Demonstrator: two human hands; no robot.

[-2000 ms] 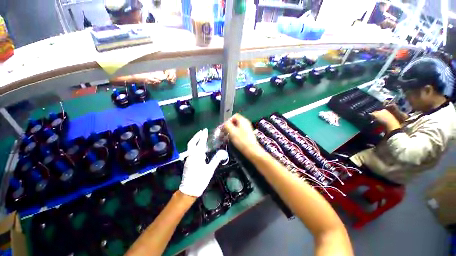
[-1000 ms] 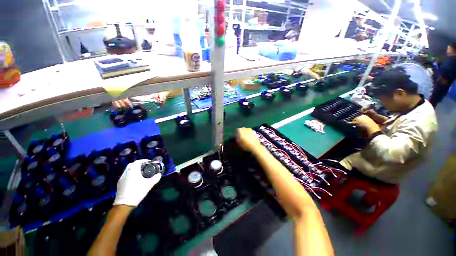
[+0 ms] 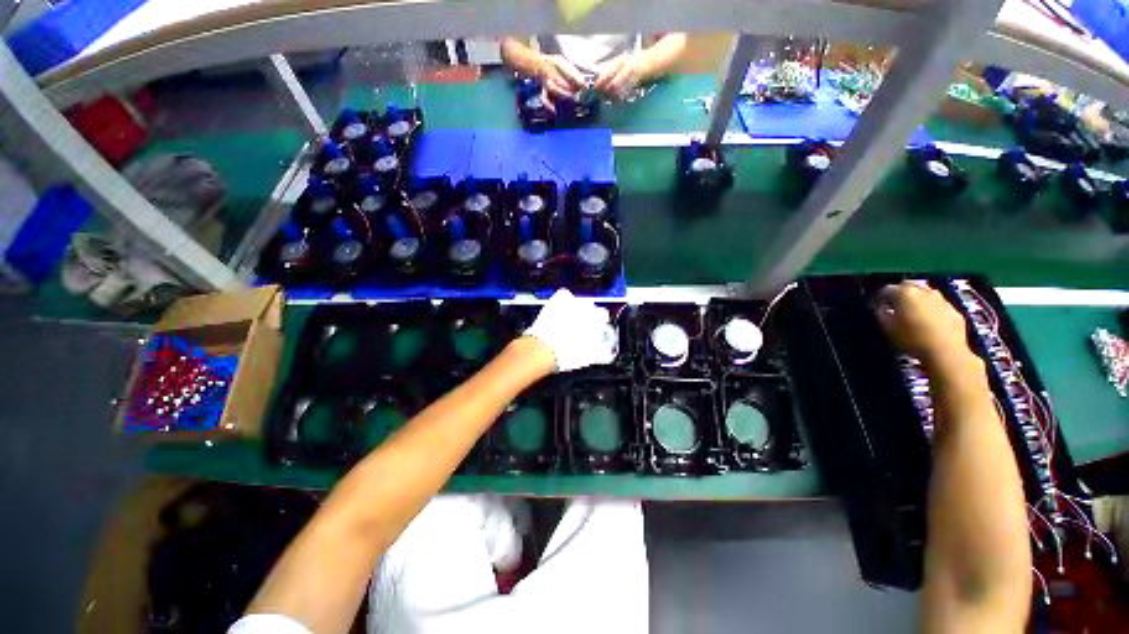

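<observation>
My left hand (image 3: 576,332), in a white glove, is at the back row of black housings (image 3: 676,427), over one housing, with a silver disc edge showing at its fingertips. Two housings to its right hold silver driver discs (image 3: 670,344). The front-row housings show green bench through their round holes. My bare right hand (image 3: 919,325) reaches into the long black driver tray (image 3: 863,427), at its rows of discs and red-white wires; what its fingers touch is hidden.
Finished-stage units with blue cells (image 3: 464,251) stand on a blue mat (image 3: 514,156). A cell carton (image 3: 254,359) is at left, a housing carton (image 3: 114,545) below. Metal posts (image 3: 854,155) rise behind the housings. Another person's hands (image 3: 592,74) work across the bench.
The view has turned left and down. My left hand has carried a disc from near the blue mat to a back-row housing. My right hand remains at the driver tray.
</observation>
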